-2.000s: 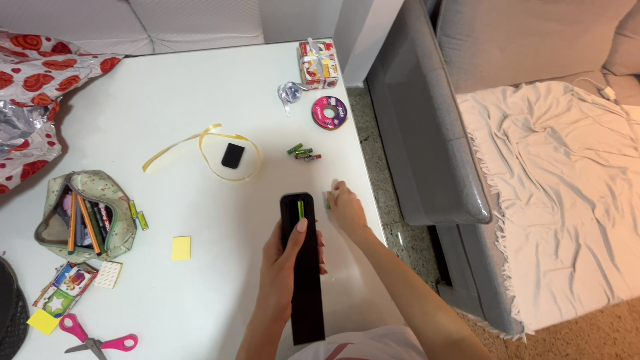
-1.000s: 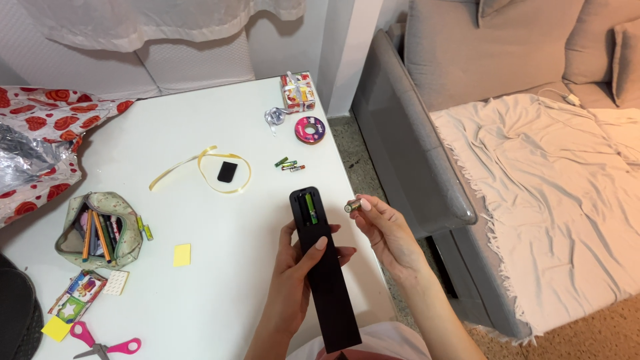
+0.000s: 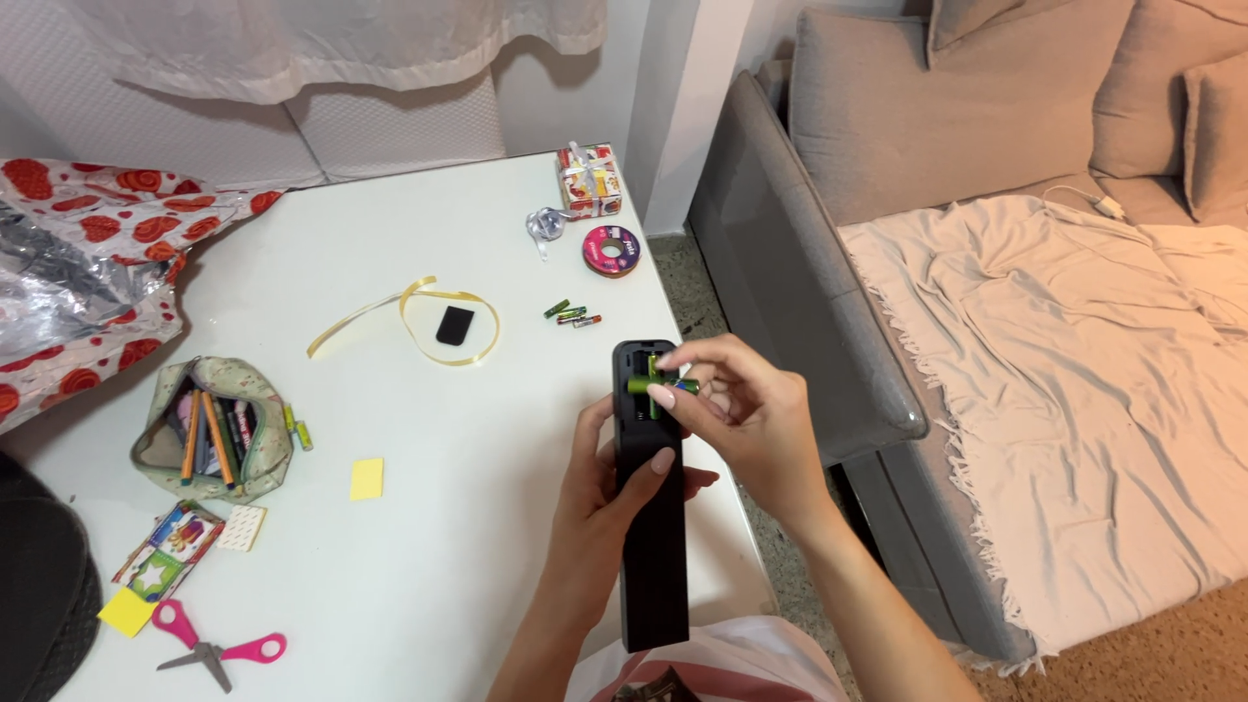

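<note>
A black remote control (image 3: pixel 654 546) lies back up in my left hand (image 3: pixel 624 487), its battery compartment uncovered at the far end. One green battery (image 3: pixel 653 409) sits lengthwise in the compartment. Between the thumb and fingers of my right hand (image 3: pixel 751 419) is another green battery (image 3: pixel 642 385), held crosswise over the compartment. The small black battery cover (image 3: pixel 454 326) rests on the white table inside a loop of yellow ribbon (image 3: pixel 492 336). Several loose batteries (image 3: pixel 571 313) lie beyond the remote.
A ribbon spool (image 3: pixel 611 266), silver ribbon (image 3: pixel 546 226) and a wrapped box (image 3: pixel 589 182) stand near the far right corner. At left are a pencil pouch (image 3: pixel 263 468), pink-handled scissors (image 3: pixel 203 652), sticky notes (image 3: pixel 367 479) and heart-print wrapping (image 3: pixel 146 229). A grey sofa (image 3: pixel 809 263) adjoins the table.
My right hand has risen from the table edge with a battery and moved left to the compartment of the remote. My left hand keeps its hold on the remote. The view has shifted.
</note>
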